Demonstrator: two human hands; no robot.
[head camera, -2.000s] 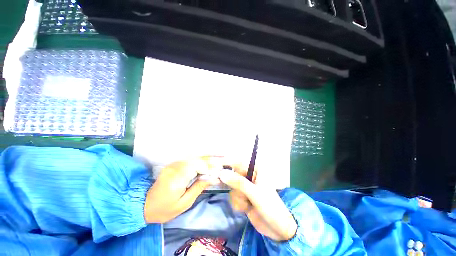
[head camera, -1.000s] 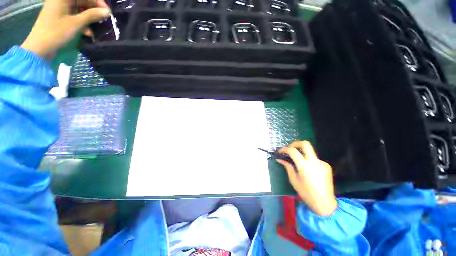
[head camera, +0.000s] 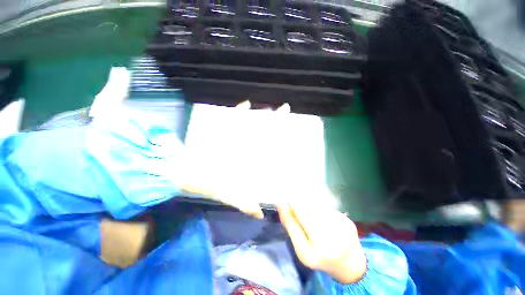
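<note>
The picture is blurred and overexposed around the white sheet (head camera: 224, 127). My left hand (head camera: 221, 193) reaches in from the left over its lower part. My right hand (head camera: 328, 245) comes from the lower right, its thumb side near the sheet's lower edge. Two pale fingertip shapes show at the sheet's far edge, beside the black foam tray stack (head camera: 265, 95). The fingers between merge into the white, so whether either hand holds anything is hidden. The black pen-like tool is not visible.
Dark cases sit in the stack's top pockets. Another tall foam tray stack (head camera: 420, 132) stands at right. Clear blister trays (head camera: 155, 109) and a white cloth (head camera: 115, 86) lie at left. A brown cardboard box (head camera: 124, 242) is below the bench edge.
My left hand has come back from the foam tray's left corner to the sheet. My right hand has moved left and down. The black tool has gone from sight.
</note>
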